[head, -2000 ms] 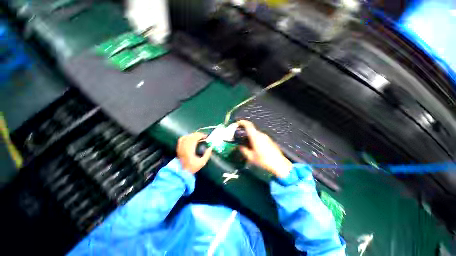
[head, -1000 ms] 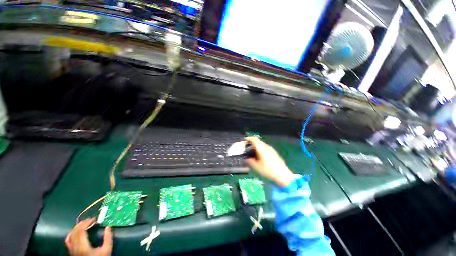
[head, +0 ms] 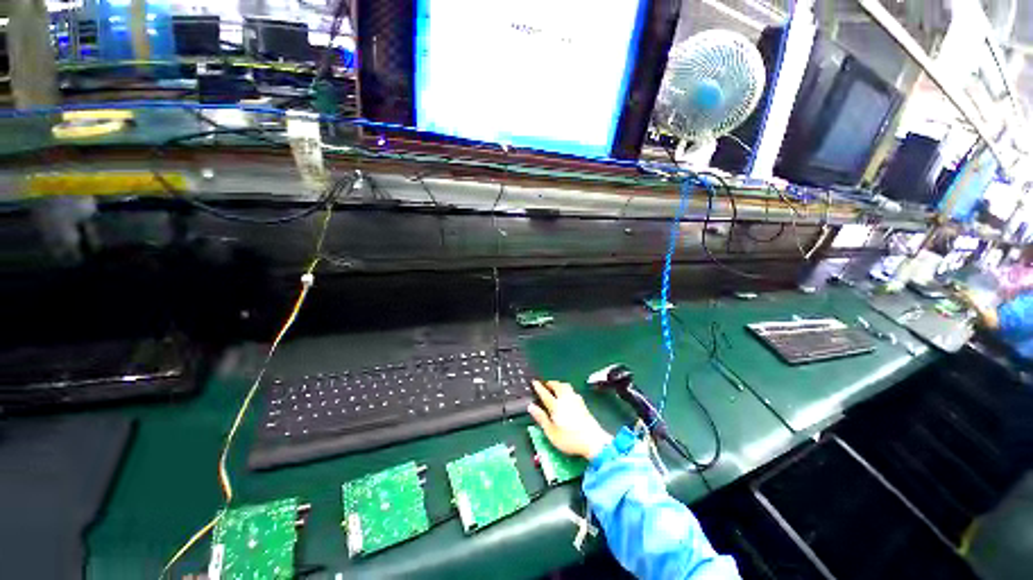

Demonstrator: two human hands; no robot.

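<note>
My right hand (head: 566,419) is at the right end of the black keyboard (head: 391,397), fingers on or just over its edge, holding nothing visible. Green circuit boards lie in a row before the keyboard: the leftmost (head: 256,542), one to its right (head: 386,506), another (head: 487,486), and the rightmost (head: 555,455), partly hidden by my right hand. A yellow-tan cable (head: 263,374) hangs down to the leftmost board. The barcode scanner (head: 637,399) lies right of my hand. Only a sliver of what may be my left hand shows at the bottom left edge, too little to judge.
A monitor (head: 527,74) and a fan (head: 711,91) stand on the shelf above. A blue coiled cord (head: 668,295) hangs beside the scanner. A second keyboard (head: 810,339) lies farther right. A dark mat (head: 57,487) covers the left end. Another person's sleeve (head: 1016,323) shows far right.
The scanner that was in my right hand now lies on the bench, and that hand is lower, at the keyboard's end. My left hand has dropped almost out of view. The view has shifted.
</note>
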